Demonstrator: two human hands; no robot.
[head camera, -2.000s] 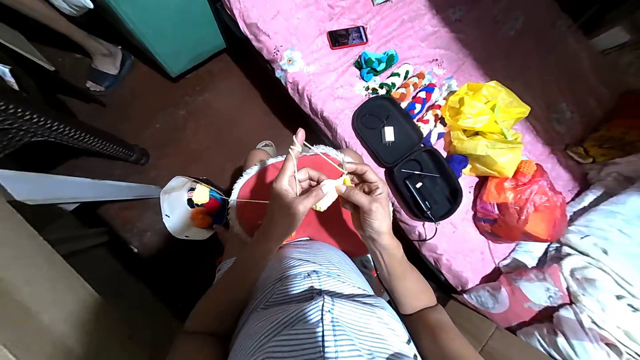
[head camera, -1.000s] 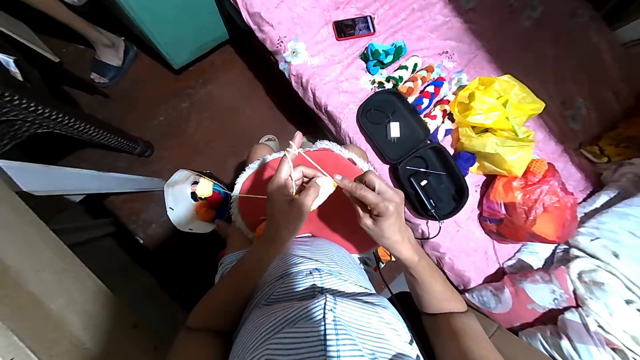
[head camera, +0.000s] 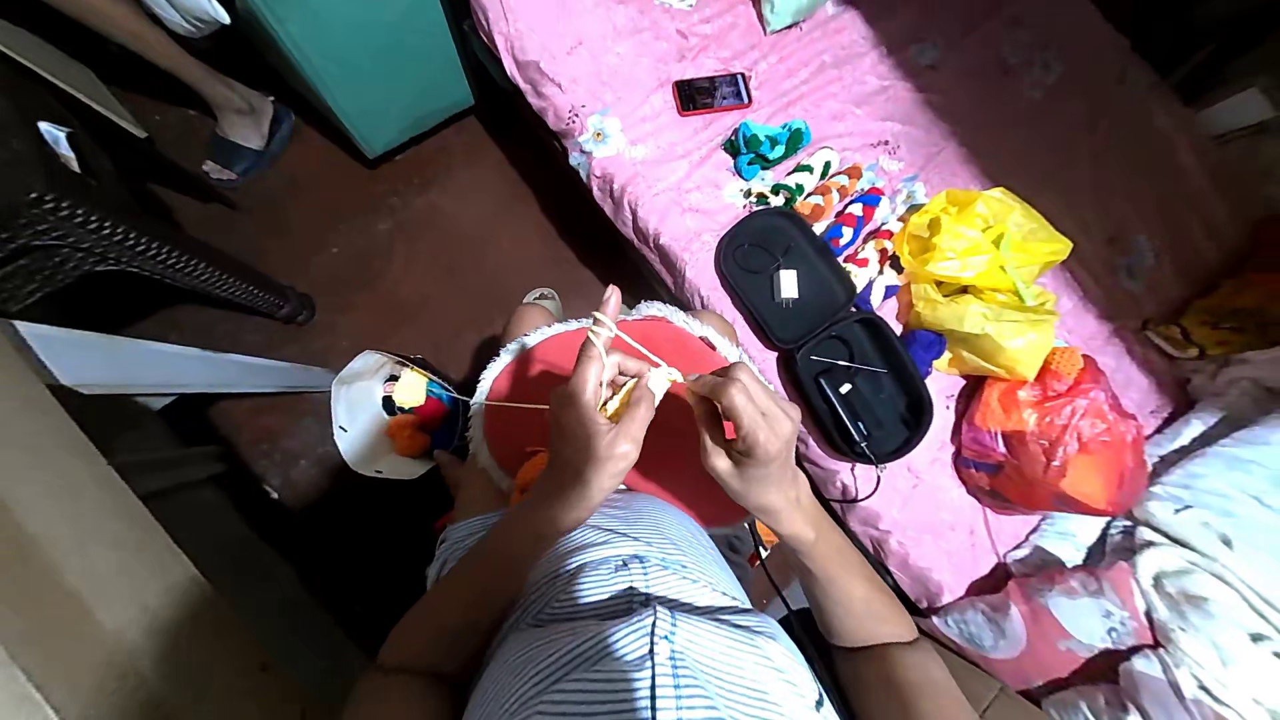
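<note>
Pale yellow crochet work (head camera: 622, 398) is pinched in my left hand (head camera: 595, 430), and cream yarn (head camera: 520, 405) loops round its raised index finger. My right hand (head camera: 745, 430) is closed at the right edge of the work on what looks like a thin crochet hook, mostly hidden by the fingers. From the left hand the yarn runs left to a white container (head camera: 360, 440) holding several coloured yarn balls (head camera: 420, 415). Under both hands lies a red round cushion (head camera: 660, 470) with a fluffy white edge, on my lap.
On the pink bedsheet (head camera: 640, 180) lie an open black case (head camera: 800, 345), a phone (head camera: 712, 94), braided crochet pieces (head camera: 830, 200), a yellow plastic bag (head camera: 985, 260) and a red plastic bag (head camera: 1060, 440). A dark woven chair (head camera: 150, 250) and another person's foot (head camera: 245, 130) are at left.
Two seconds ago both hands were close together at the yellow work. My right hand has since shifted a little to the right of it. The left hand keeps its hold with the index finger raised.
</note>
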